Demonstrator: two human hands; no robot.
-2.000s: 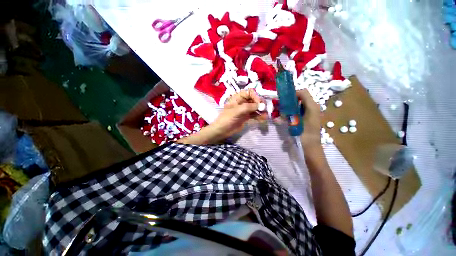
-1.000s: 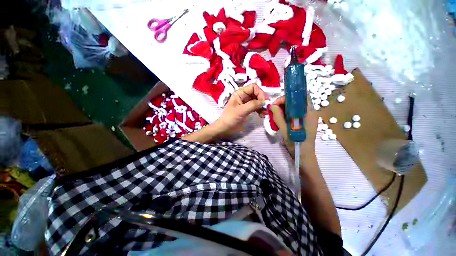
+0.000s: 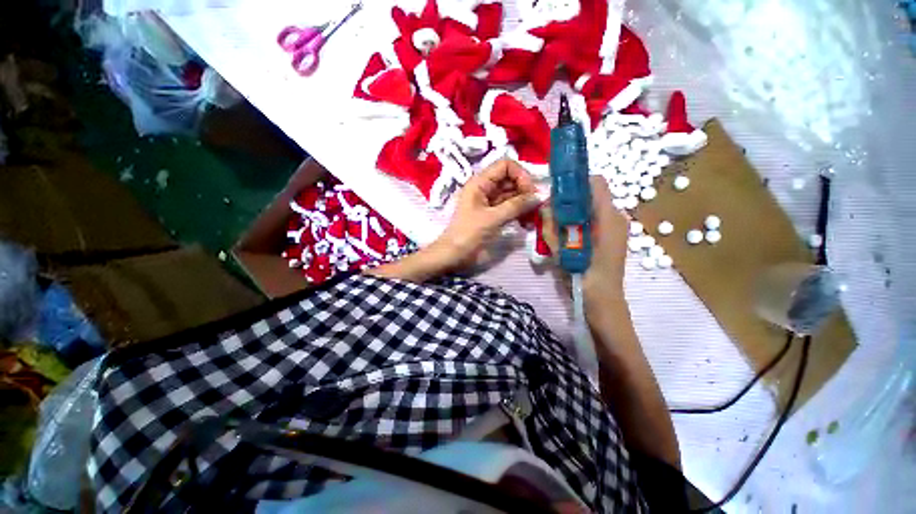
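Observation:
My right hand (image 3: 606, 233) is shut around a teal-blue hot glue gun (image 3: 570, 191), its dark nozzle pointing to the far side. A pale glue stick (image 3: 583, 331) trails from its rear. A small red-and-white Santa hat (image 3: 540, 239) hangs between my hands, partly hidden by fingers and gun. My left hand (image 3: 487, 216) pinches at the hat's upper end with thumb and forefinger; a bit of white shows there, and whether it is a pompom is unclear. More hats (image 3: 457, 65) are heaped beyond, with a pile of white pompoms (image 3: 628, 156) on the right.
Pink-purple scissors (image 3: 306, 42) lie at the far left. A carton (image 3: 271, 269) of red-and-white pieces stands below the table edge. Cardboard (image 3: 718, 271) with stray pompoms, a translucent round item (image 3: 804, 299) and a black cord (image 3: 768, 457) are on the right. A plastic bag (image 3: 783, 75) lies beyond.
My left hand has brought a pompom from the open space to the hat's end. The gun first swung upright, then shifted slightly left. The whole view has shifted a little.

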